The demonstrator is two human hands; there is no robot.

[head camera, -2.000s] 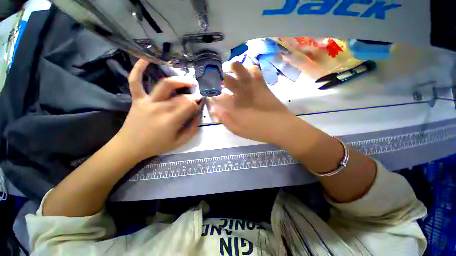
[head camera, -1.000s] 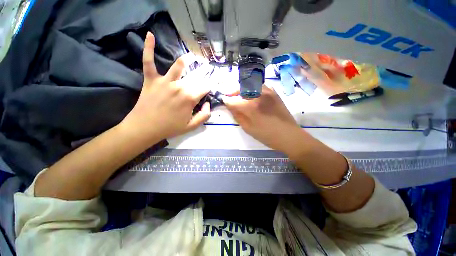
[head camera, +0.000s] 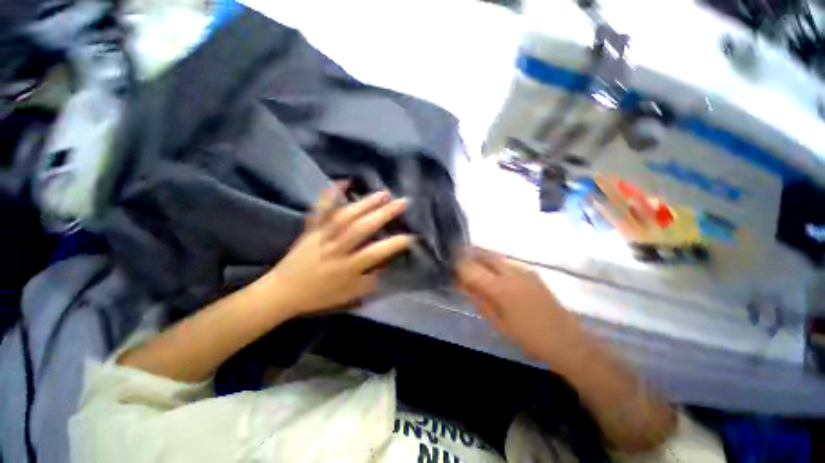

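The dark grey garment piece [head camera: 226,190] lies bunched on the left of the white table, its near edge at the table's front. My left hand [head camera: 348,249] rests on the cloth with fingers spread and partly bent; whether it pinches a fold is blurred. My right hand [head camera: 497,285] is at the cloth's right edge, fingers together, fingertips touching the fabric; its grip is blurred. The sewing machine [head camera: 669,136] stands to the upper right, its needle area [head camera: 550,181] away from both hands and the cloth.
An orange-yellow bag [head camera: 647,210] with red print lies beyond the needle, with blue-white scraps [head camera: 583,203] beside it and a dark slim tool [head camera: 669,253] in front. Grey cloth [head camera: 68,362] hangs at the lower left. The table's grey front edge [head camera: 434,321] runs below my hands.
The view has swung left. My hands and the garment piece have moved away from the needle to its left. My right hand has left the presser foot area and touches the cloth's right edge.
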